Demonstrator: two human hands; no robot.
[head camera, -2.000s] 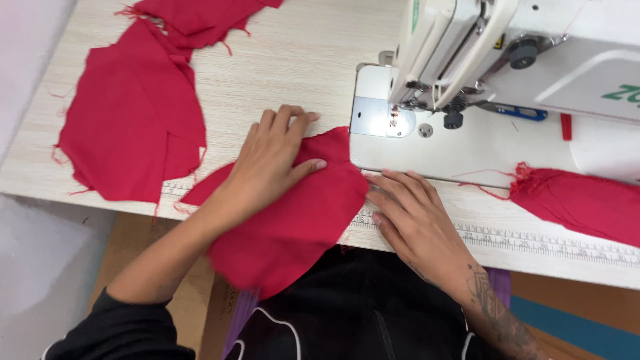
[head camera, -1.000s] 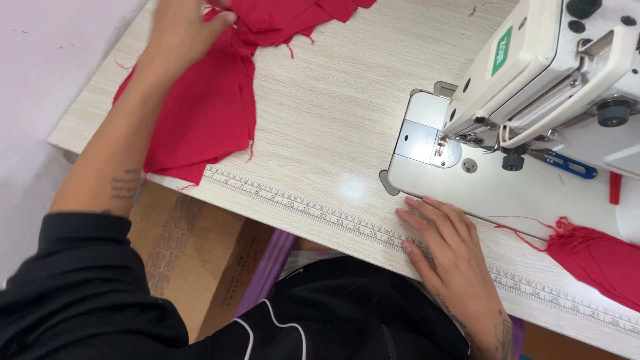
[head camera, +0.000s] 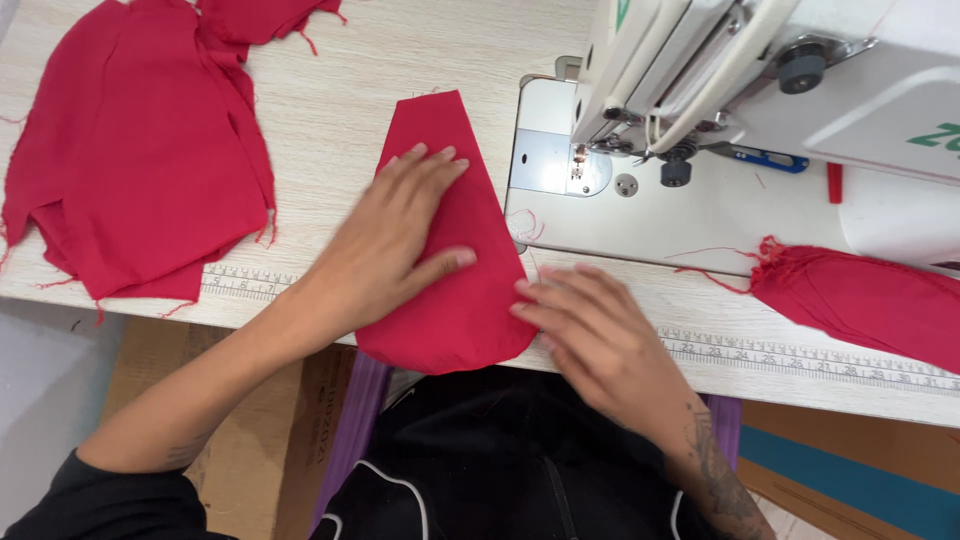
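A red fabric piece (head camera: 472, 300), narrow at the top and rounded at the bottom, lies on the table left of the sewing machine (head camera: 675, 142). My left hand (head camera: 390, 232) rests flat on its middle, fingers spread and thumb apart. At its lower right edge, my right hand (head camera: 592, 330) touches the cloth with loosely bent fingertips. The machine's presser foot (head camera: 579, 161) is above and to the right of the cloth, with no fabric under it.
Stacked red fabric pieces (head camera: 150, 157) with frayed edges lie at the left, and another red bundle (head camera: 855, 296) at the right. Blue thread snips (head camera: 772, 159) and a red object (head camera: 835, 184) sit on the machine bed. A printed ruler strip (head camera: 750, 360) runs along the table's front edge.
One second ago my left hand was at the upper left pile and the table between pile and machine was bare. Now a red piece lies there under my left hand. The view has shifted.
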